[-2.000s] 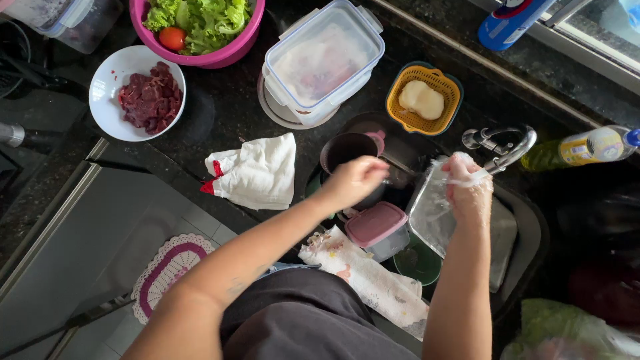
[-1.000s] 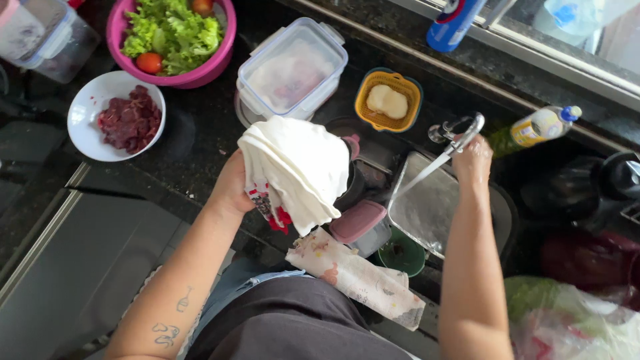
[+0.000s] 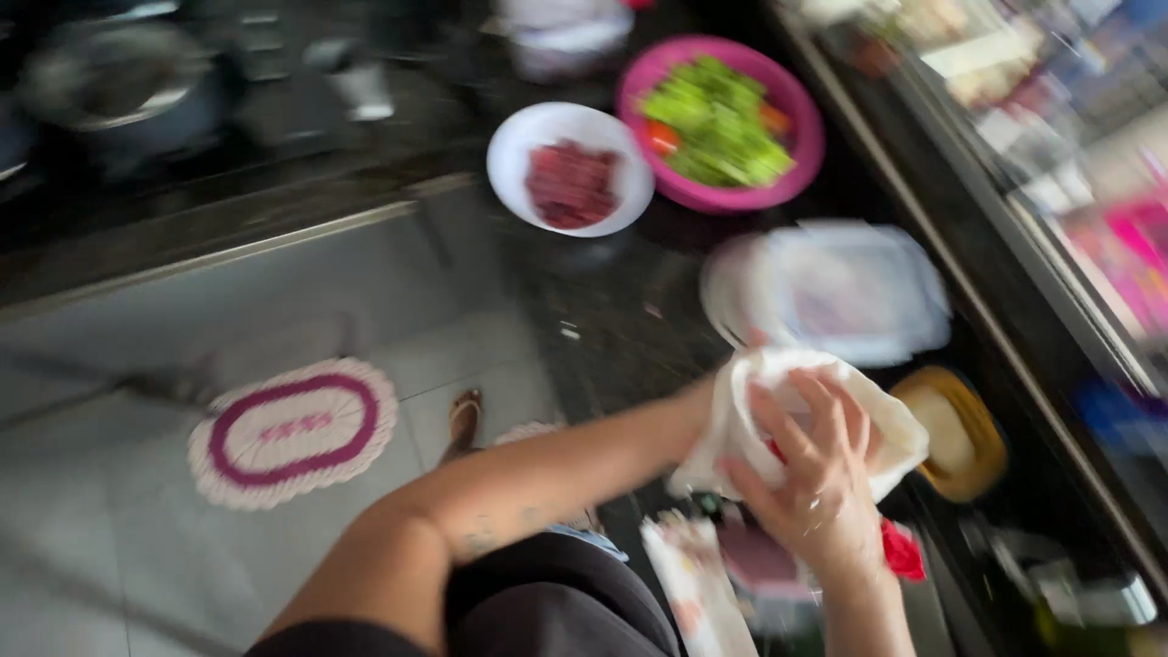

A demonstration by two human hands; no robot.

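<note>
A white cloth with red trim [image 3: 890, 429] is bunched between my hands over the counter, near the lidded plastic container [image 3: 853, 292]. My left hand [image 3: 721, 401] is mostly hidden behind the cloth and holds it from the left. My right hand [image 3: 812, 465], wet and with fingers spread, presses onto the cloth from above. Just right of the cloth sits a yellow basket [image 3: 990, 447] with pale pieces in it. Below the hands are a pink-lidded container [image 3: 753, 557] and a stained white paper or cloth [image 3: 698, 584]. The view is blurred.
A white bowl of cut raw meat [image 3: 511, 173] and a pink bowl [image 3: 808, 164] of lettuce and tomato stand on the dark counter [image 3: 593, 301]. A pot [image 3: 119, 82] is at the upper left. An oval crocheted mat [image 3: 292, 433] lies on the tiled floor.
My right hand has moved from the tap onto the cloth, which my left hand held alone a second ago. The view has swung strongly to the left.
</note>
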